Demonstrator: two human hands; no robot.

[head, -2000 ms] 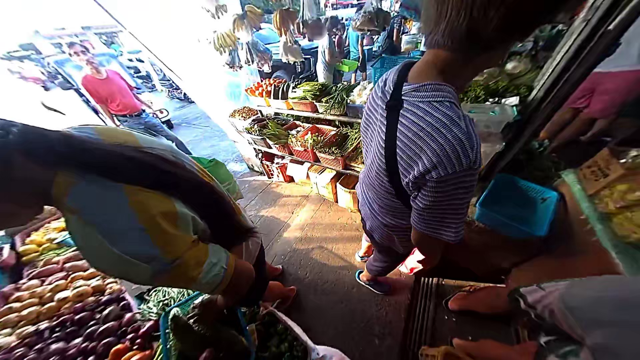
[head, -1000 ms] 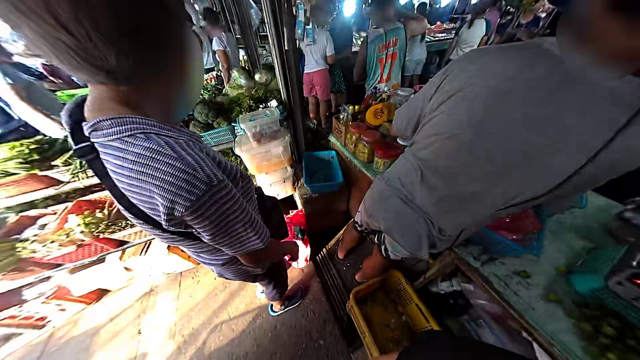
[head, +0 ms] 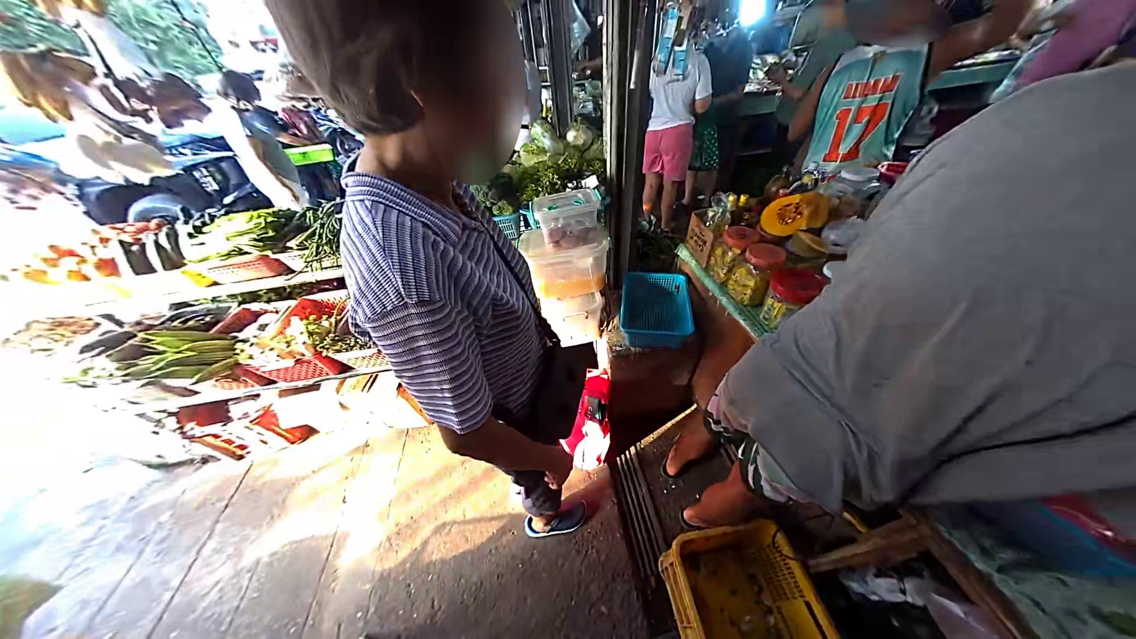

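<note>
Neither of my own hands can be made out in the head view. Ahead stands a person in a striped shirt [head: 444,302], with a lowered hand [head: 557,466] beside a red item [head: 590,417] near the thigh. At the right a person in a grey shirt [head: 958,302] leans over a stall. Between these people a blue plastic basket [head: 658,311] sits at the end of the stall. Low down in front is a yellow plastic crate [head: 745,581], dirty inside.
Red-lidded jars [head: 765,271] and a cut squash [head: 792,214] stand on the right stall. Clear plastic tubs [head: 566,266] are stacked by a post [head: 627,133]. Vegetables in red baskets [head: 306,368] line shelves at left. Paving [head: 293,532] lies below; a metal grate [head: 641,524] borders it.
The view swung right from the first frame, then somewhat back left. The person in the striped shirt faced away two seconds ago and now stands side-on.
</note>
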